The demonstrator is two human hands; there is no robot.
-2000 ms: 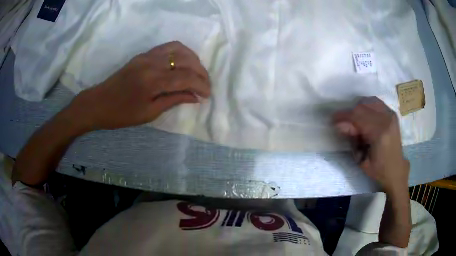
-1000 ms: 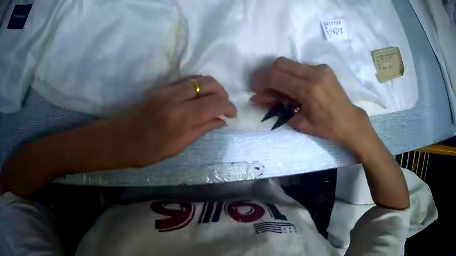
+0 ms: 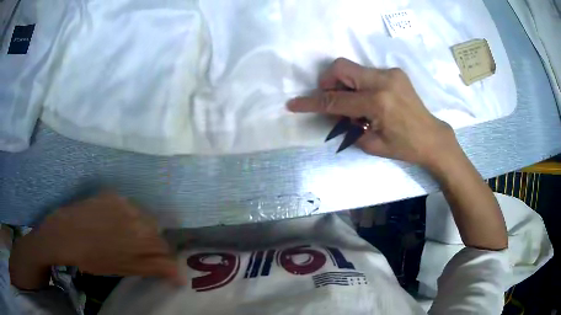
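The white jacket (image 3: 246, 67) lies on the grey-blue table with its shiny lining up and its matte hem towards me. My right hand (image 3: 387, 114) is on the hem area, index finger extended on the cloth. It holds dark thread snips (image 3: 346, 135), their two blades apart and pointing down-left. My left hand (image 3: 104, 237) is blurred, off the jacket, over the table's near edge at lower left; nothing shows in it. A white care label (image 3: 400, 23), a tan paper ticket (image 3: 473, 61) and a navy brand label (image 3: 21, 39) show on the jacket.
The table's (image 3: 264, 175) worn near edge curves across in front of my printed shirt, with clear tape (image 3: 280, 206) on it. White cloth (image 3: 452, 227) hangs below right, by a yellow wire rack (image 3: 523, 191). More off-white cloth (image 3: 541, 37) lies at the far right.
My left hand has left the hem and moved down-left past the table edge. My right hand moved from the right side to mid-hem, the snips now visible. The labels on the right have shifted up-left.
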